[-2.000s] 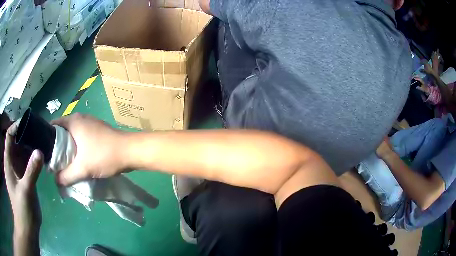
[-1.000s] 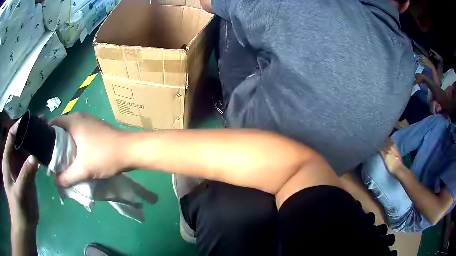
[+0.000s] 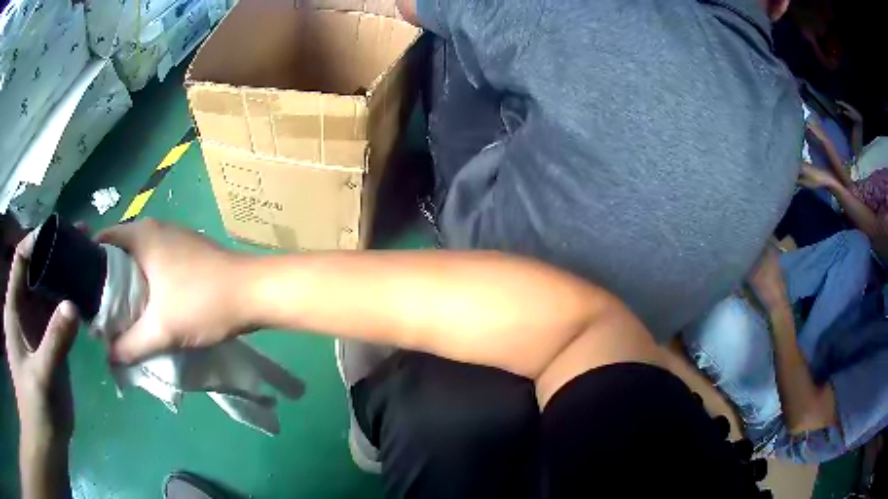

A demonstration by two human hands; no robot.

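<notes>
A glossy black tube [image 3: 68, 268] is at the left, its round open end facing the left edge. My right hand [image 3: 170, 292] is closed round a whitish cloth [image 3: 122, 292] wrapped about the tube's right part; loose cloth ends hang below. My left hand [image 3: 39, 351] is at the left edge, its fingers behind the open end and its thumb under it, holding the tube; part of these fingers is hidden. My bare right forearm crosses the middle of the view.
A large open cardboard box [image 3: 282, 166] stands on the green floor [image 3: 312, 468] ahead. A person in a grey shirt [image 3: 623, 146] sits close at its right. More people are at the right edge. White printed packs [image 3: 58, 117] are at the upper left, near black-yellow tape [image 3: 161, 180] and a scrap [image 3: 105, 200].
My hands, the tube and the cloth have hardly moved. The seated person in jeans at the right has shifted their arms and legs, and people behind have moved.
</notes>
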